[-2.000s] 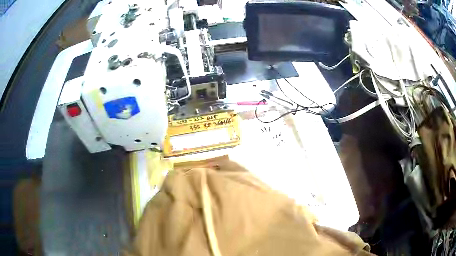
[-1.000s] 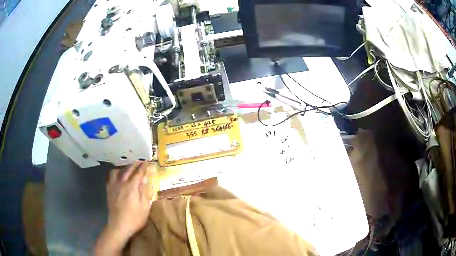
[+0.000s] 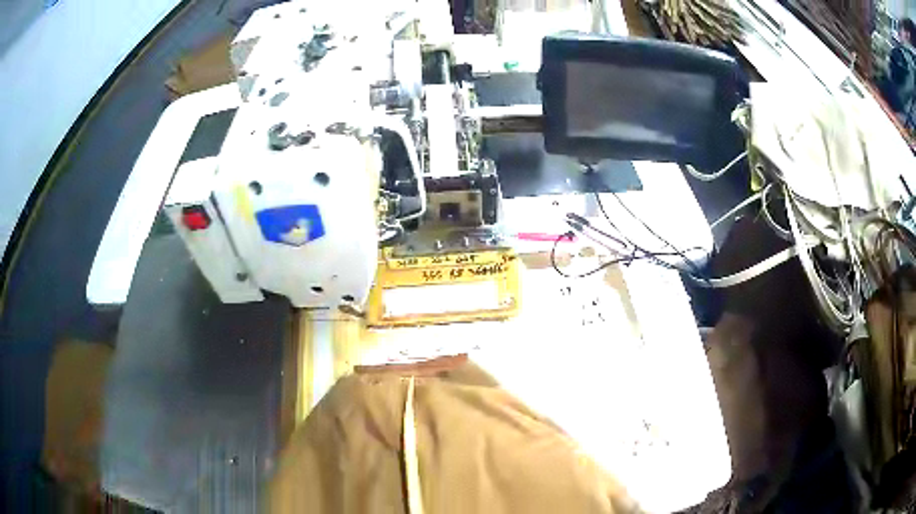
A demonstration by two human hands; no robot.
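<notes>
The brown cloth workpiece (image 3: pixel 482 442) spreads over the front of the white table. Its darker reddish-brown folded edge (image 3: pixel 414 367) lies nearly straight, a little in front of the yellow template clamp (image 3: pixel 444 291) and apart from it. A narrow pale yellow tape (image 3: pixel 410 442) runs down the cloth middle. The clamp has an open window and black handwriting. It sits beside and right of the white sewing machine head (image 3: pixel 296 216) with its blue badge. No hand shows in the picture.
The black control panel (image 3: pixel 643 103) stands behind. A pink tool (image 3: pixel 545 237) and a looped black cord (image 3: pixel 603 263) lie right of the clamp. A grey metal surface (image 3: pixel 201 402) is at left. Off-white cloth (image 3: pixel 819 141) with dangling straps hangs at far right.
The left hand, at the cloth's left edge one second ago, is out of view. The view has shifted. The folded edge lies straighter than two seconds ago, with a gap before the clamp.
</notes>
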